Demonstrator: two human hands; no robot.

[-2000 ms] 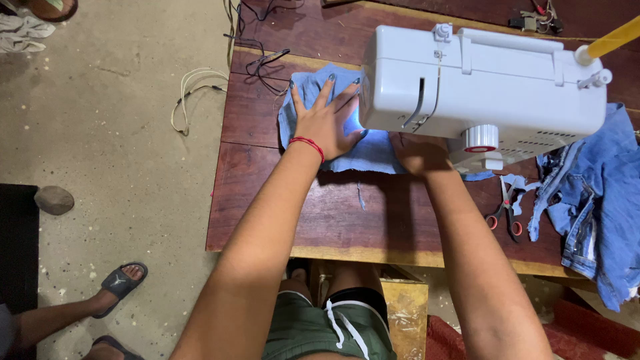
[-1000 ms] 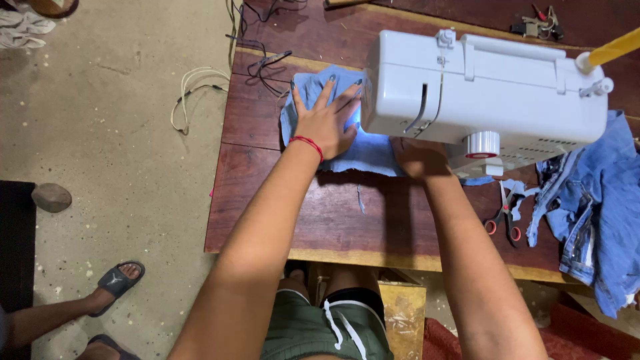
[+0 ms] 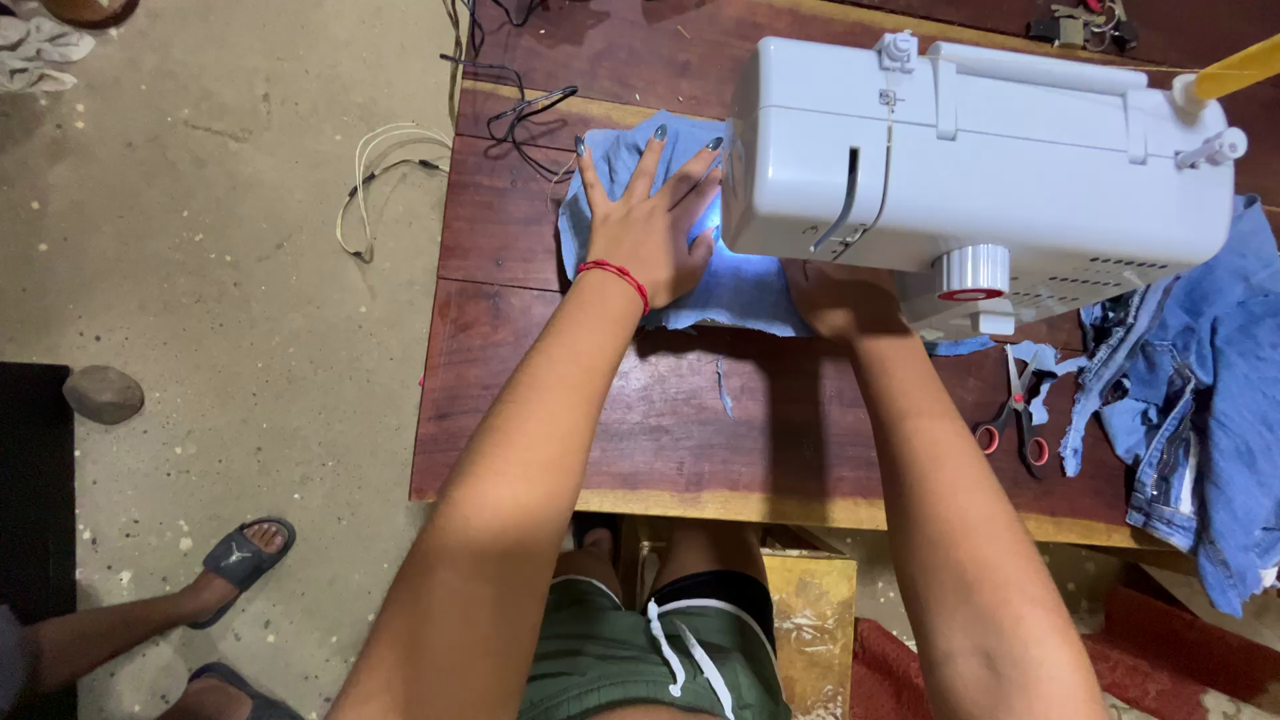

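A white sewing machine (image 3: 960,160) stands on the wooden table, its lamp lighting a piece of blue denim (image 3: 745,295) below its left end. My left hand (image 3: 645,225) lies on the denim with fingers spread, pressing it flat to the left of the machine head. Partly under the machine arm, my right hand (image 3: 845,295) rests at the right edge of the cloth; its fingers are hidden, so its grip cannot be told. The needle and presser foot are out of sight behind the machine body.
Scissors (image 3: 1018,415) with red-lined handles lie right of my right forearm, beside denim scraps (image 3: 1040,375) and a heap of jeans fabric (image 3: 1220,390). Black cables (image 3: 520,110) run at the back left. Another person's sandalled foot (image 3: 250,555) is on the floor at left.
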